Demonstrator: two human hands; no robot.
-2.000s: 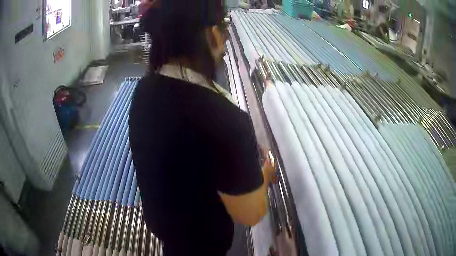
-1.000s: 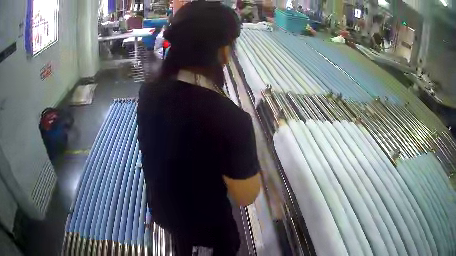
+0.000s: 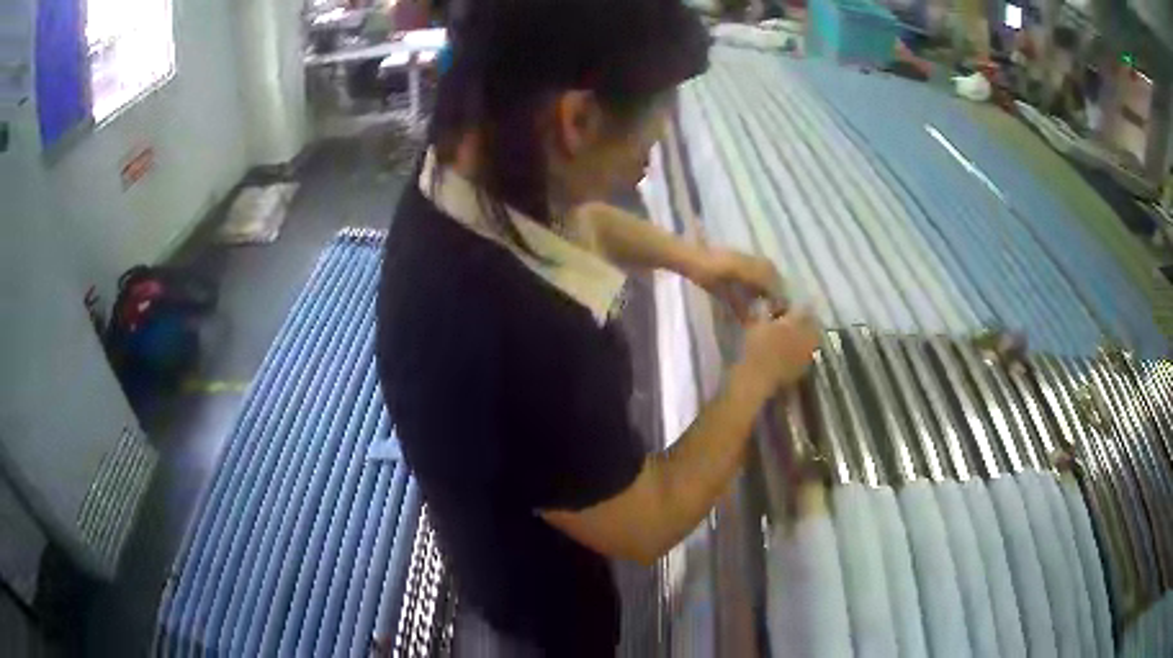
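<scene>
Neither of my hands is in the picture. White fabric sleeves [image 3: 920,566] lie side by side on the wide rack at the lower right. Bare shiny metal tubes [image 3: 945,405] run between them and the pale sleeves [image 3: 798,180] further back. Small brownish lumps [image 3: 1010,354] sit among the bare tubes. Another person [image 3: 515,373] in a dark top with a light collar stands at the rack's left side. That person's two hands are together over the near end of the bare tubes; what they hold is too blurred to tell.
A low side rack with blue sleeves [image 3: 290,476] stands left of the person. A red and blue object [image 3: 154,315] is on the floor by the wall. A teal basket [image 3: 849,32] sits at the rack's far end. Blue sleeves [image 3: 900,167] lie at the back right.
The other person has turned towards the rack and raised both hands over the tubes. The view has shifted, so the bare tubes show larger and lower.
</scene>
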